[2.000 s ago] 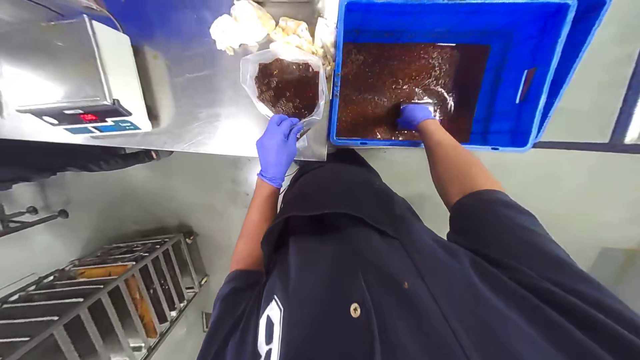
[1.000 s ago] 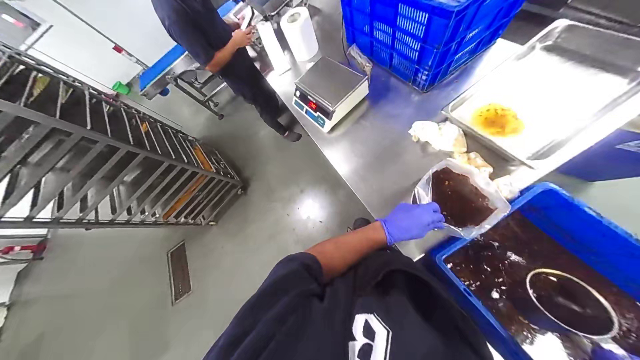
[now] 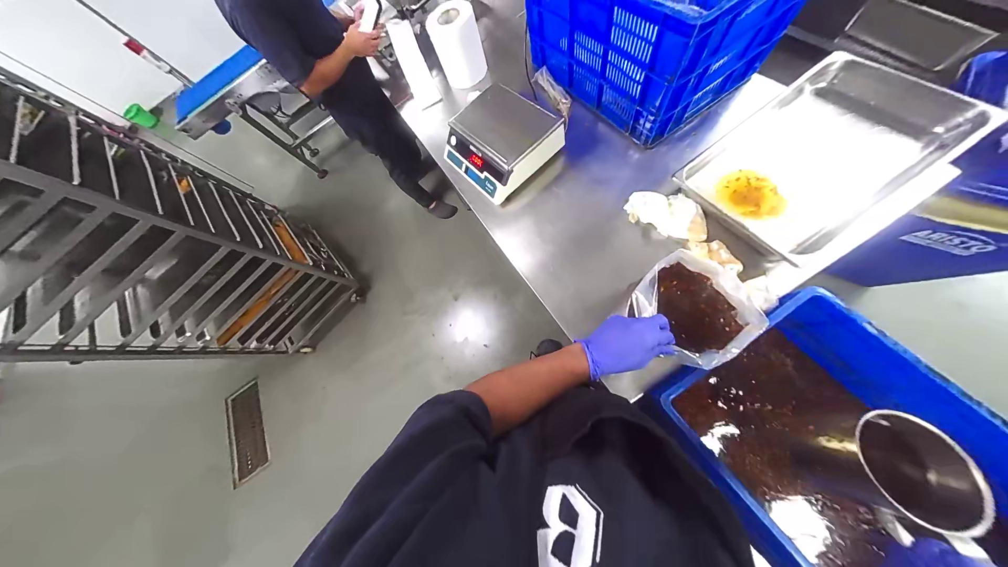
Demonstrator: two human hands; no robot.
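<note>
My left hand [image 3: 630,345], in a purple glove, grips the rim of a clear plastic bag [image 3: 746,329]. The bag stands open on the steel table's corner and holds dark reddish-brown sauce [image 3: 697,307] with visible bits. Beside it, a blue plastic bin [image 3: 890,362] contains more dark liquid [image 3: 780,402]. A round metal jug [image 3: 921,472] is over the bin, its wide mouth showing. My right hand [image 3: 925,554], also purple-gloved, is at the jug's handle by the bottom edge, mostly cut off and blurred; its fingers appear closed round the handle.
A digital scale [image 3: 508,134], paper roll [image 3: 457,43], blue crate [image 3: 630,63] and crumpled whitish material [image 3: 669,214] occupy the steel table [image 3: 543,228]. Nearby are a metal tray [image 3: 850,150] with an orange-yellow puddle, a co-worker [image 3: 331,71] and a tray rack [image 3: 157,252].
The view has turned strongly to the left since two seconds ago. My left hand stays at the bag's rim. My right hand was down in the bin's liquid; now the jug shows beside it.
</note>
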